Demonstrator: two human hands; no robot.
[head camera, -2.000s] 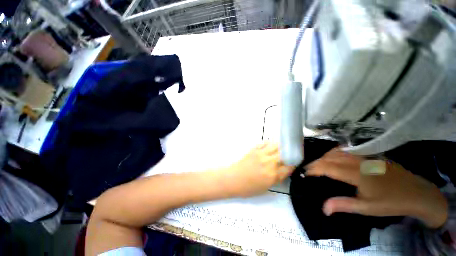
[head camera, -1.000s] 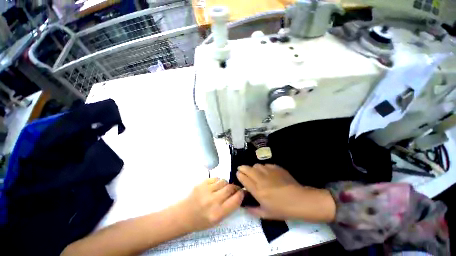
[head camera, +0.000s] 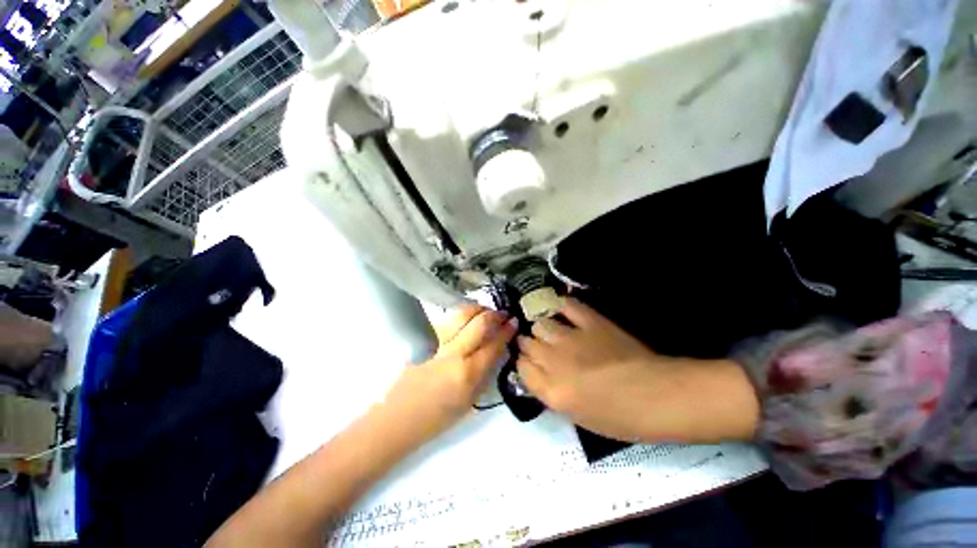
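Observation:
Dark fabric (head camera: 686, 257) spreads under the arm of the off-white sewing machine (head camera: 664, 96), with a narrow part between my hands and a corner showing below my right hand. My left hand (head camera: 466, 353) pinches the narrow part just left of the needle area. My right hand (head camera: 584, 369) holds the same fabric from the right, its fingertips beside the tan tab (head camera: 543, 304). The fingertips of both hands nearly meet. The needle and presser foot are mostly hidden by the machine head and fingers.
A dark fabric heap (head camera: 188, 396) lies at left over a blue bin edge (head camera: 96, 364). The grey-white lamp (head camera: 394, 310) stands beside my left hand. A white cloth with a dark square (head camera: 846, 96) hangs at right. A wire-mesh rack (head camera: 220, 128) stands behind the table.
The view has moved closer to the machine head. My hands have come from apart to fingertips together at the needle area. My right hand no longer lies flat on the fabric.

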